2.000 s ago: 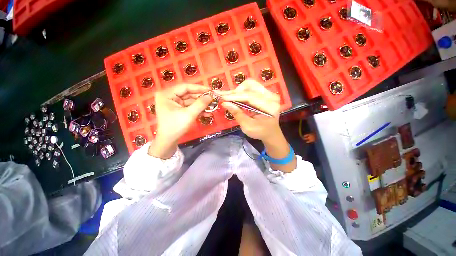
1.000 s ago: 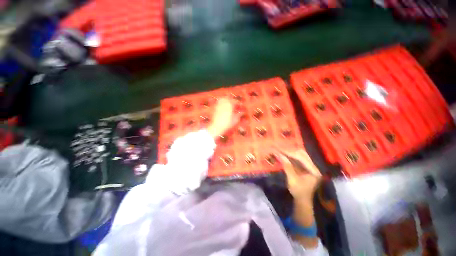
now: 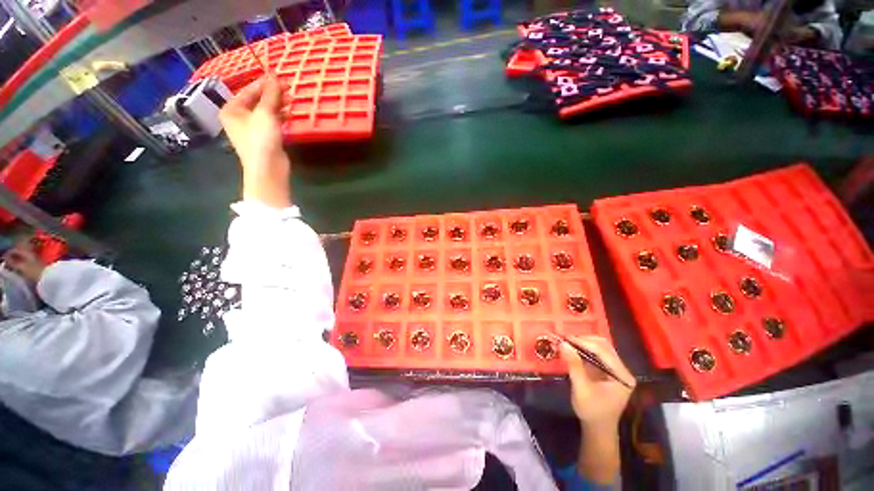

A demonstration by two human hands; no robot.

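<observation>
The red-orange parts tray lies in front of me, with round copper-and-dark parts in nearly all its cells. My right hand holds dark tweezers like a pen. Their tip is at the tray's near right corner, beside a round part. My left hand is stretched far forward, at the left edge of the stacked empty red trays. Its fingers are bent and close together. Whether they grip anything is too unclear to tell.
A second red tray, partly filled, lies right with a small labelled bag. A white-grey box is beside the empty trays. Small metal parts lie left, near a person's sleeve. Wired parts lie far back; a machine stands near right.
My hands were together over the tray; now they are apart. My left hand has moved far forward and left to the empty trays. My right hand has moved to the tray's near right corner. The view has tilted up.
</observation>
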